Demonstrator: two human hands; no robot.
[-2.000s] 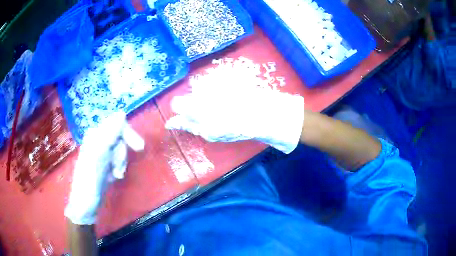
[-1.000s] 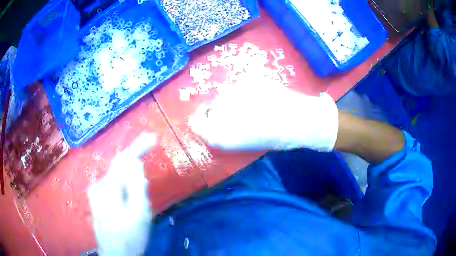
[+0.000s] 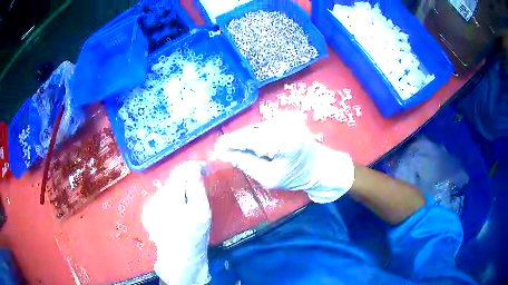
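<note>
My left hand (image 3: 179, 225), in a white glove, is low in the middle-left over the mat, fingers bent together. My right hand (image 3: 292, 158), also gloved, is to its right, thumb and fingertips drawn together and pointing at the left hand's fingertips, a small distance apart. Glare on the gloves hides whether either hand pinches a small part. White moulded bodies (image 3: 320, 100) lie loose behind my right hand. Clear rings (image 3: 184, 92) are heaped in the large blue tray (image 3: 192, 133), and a few lie loose on the mat beside my left hand.
Behind stand a bin of grainy parts (image 3: 273, 44), a bin of dark parts (image 3: 161, 22) and an empty-looking blue bin (image 3: 108, 61). A long bin of white parts (image 3: 390, 53) is at right. A red stick (image 3: 51, 153) lies beside red-brown parts (image 3: 89, 167) at left.
The view has shifted, so the bins appear farther right. My hands have come closer together, fingertips nearly meeting. More of the left side of the table shows.
</note>
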